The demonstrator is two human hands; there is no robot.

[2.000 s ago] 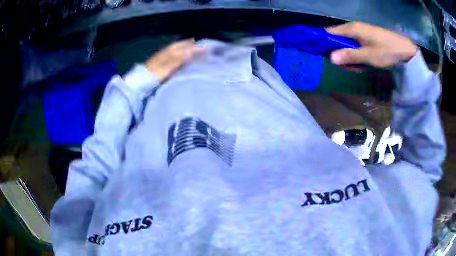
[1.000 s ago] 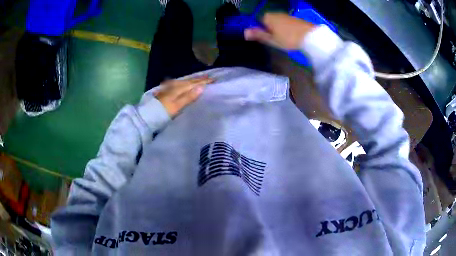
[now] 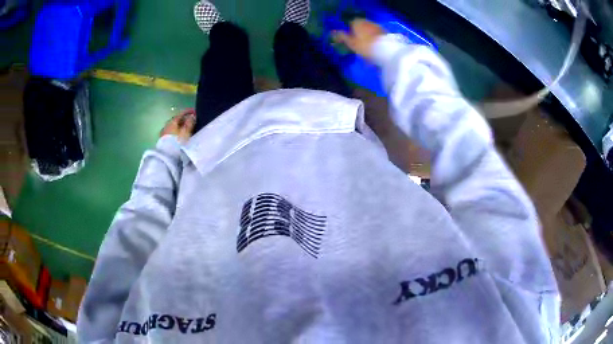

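My right hand (image 3: 359,37) is at the upper right, over a bright blue plastic stool or bin (image 3: 366,67). Its fingers reach the blue edge, but blur hides whether they grip it. My left hand (image 3: 180,125) is small at the left, low beside my dark-trousered leg, partly hidden by the sweatshirt hem. Nothing shows in it. My grey sweatshirt (image 3: 296,161) fills the middle.
A blue stool or bin (image 3: 60,40) stands at the upper left beside a dark, plastic-wrapped item (image 3: 57,127). The green floor (image 3: 144,111) has a yellow line. The bench edge (image 3: 491,33) and a pale hose (image 3: 517,106) are at right, with cardboard (image 3: 548,158) below.
The view has turned from the bench toward the floor. My left hand has moved off the sweatshirt to my side. My right hand has come from the right toward the middle, still at the blue object.
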